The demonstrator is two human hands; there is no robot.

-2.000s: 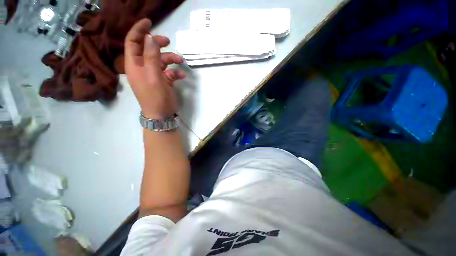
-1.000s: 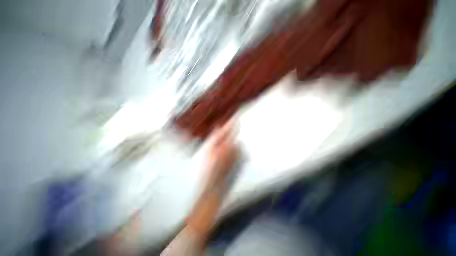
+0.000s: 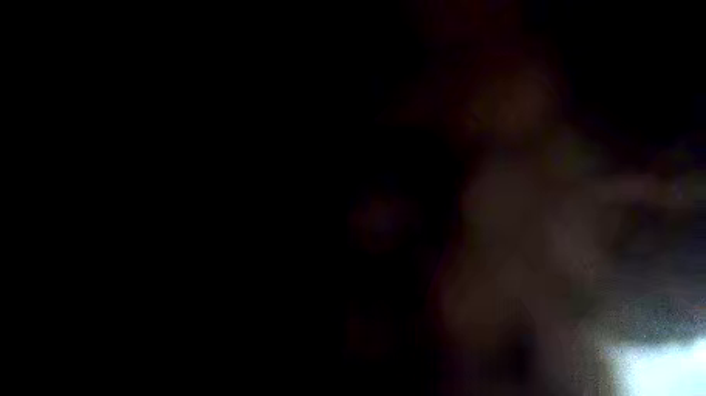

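Note:
The head view is almost wholly black, as if the lens is covered or very close to something dark. Neither my left hand nor my right hand can be made out. Dim brownish and reddish blurs show right of the middle, too dark to name. No task object can be told.
A bright white patch (image 3: 664, 370) with a blurred edge lies in the bottom right corner. A grey-blue haze is above it. What either one is cannot be told.
The view has gone from the white table, rust-brown cloth, white boxes and a hand, blurred one second ago, to near-black. The hand no longer shows.

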